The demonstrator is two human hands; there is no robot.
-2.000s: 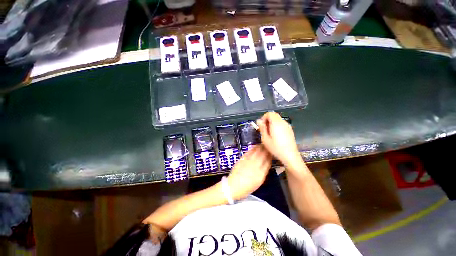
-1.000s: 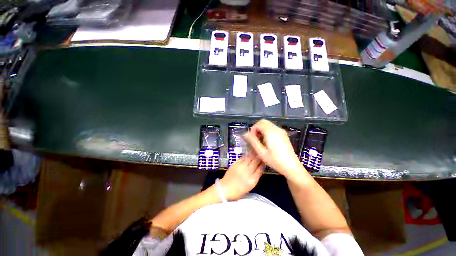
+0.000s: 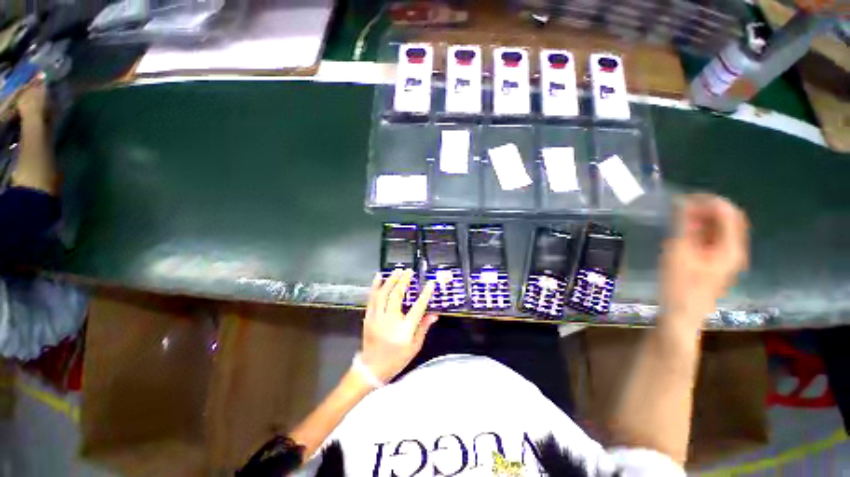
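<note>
Five bar phones lie face up in a row along the bench's front edge, dark screens up and lit-looking keypads below, such as the middle phone. My left hand rests with spread fingers on the leftmost phone, covering much of its keypad; the thumb reaches the second phone. My right hand is raised right of the row, blurred, fingers bent; a faint pale streak shows beside it, and I cannot tell what it holds. Behind the phones, a clear blister tray holds five white phone backs and several white slips.
A whitish bottle stands at the back right. Stacked trays lie behind the tray. A white board with plastic on it is at back left. Another person's arm is at the far left. Cardboard boxes are below the bench edge.
My hands have parted: the left moved left onto the leftmost phone, the right swung out to the right. The leftmost phone is nearer the second. Another person's arm has appeared at the left.
</note>
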